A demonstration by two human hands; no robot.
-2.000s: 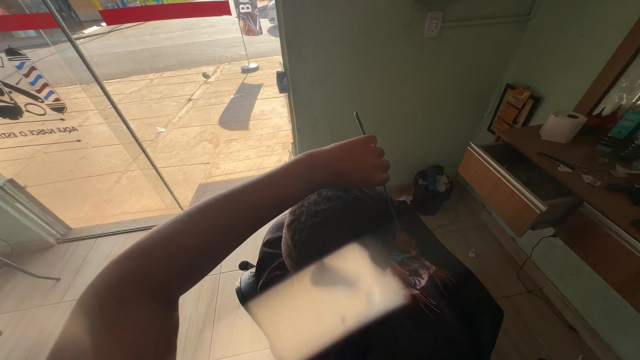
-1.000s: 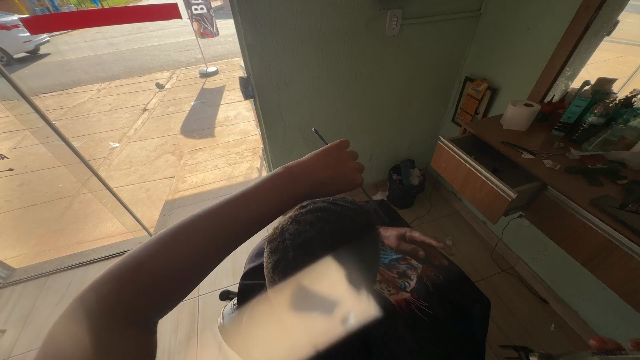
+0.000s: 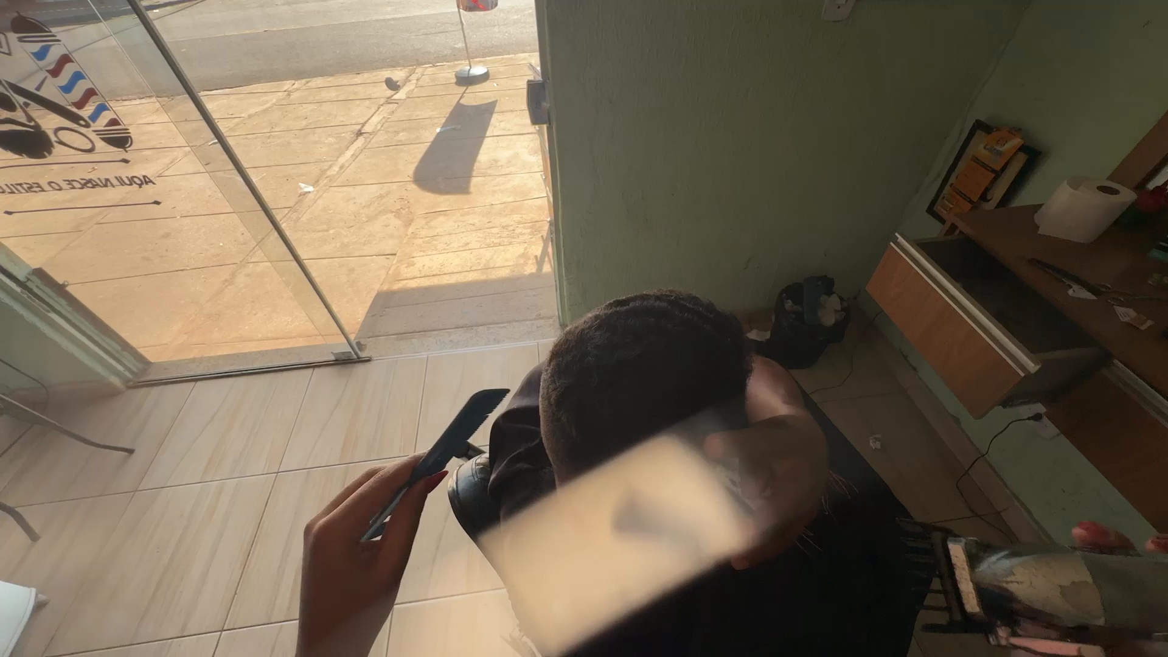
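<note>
At lower left, my left hand (image 3: 365, 538) pinches a dark comb (image 3: 447, 447) between thumb and fingers, its toothed end pointing up and right. A seated person's head (image 3: 648, 374), with short dark hair, is bent down to the right of the comb, not touching it. That person's hand (image 3: 785, 474) is raised beside the head. At the lower right edge, my right hand (image 3: 1102, 537) shows only red-nailed fingertips around a hair clipper (image 3: 1031, 584) with a guard comb on it. A blurred pale rectangle hides part of the person's lower head and front.
A dark cape (image 3: 821, 593) covers the seated person. An open drawer (image 3: 958, 319) juts out below a counter (image 3: 1013, 237) bearing a paper roll (image 3: 1084, 208). A black waste bin (image 3: 805, 319) stands by the wall. The glass door (image 3: 237, 182) is at left; a cord hangs below the drawer.
My left hand has come down from above the person's head to its left side, still with the comb. The clipper has come plainly into view at lower right. The view has shifted.
</note>
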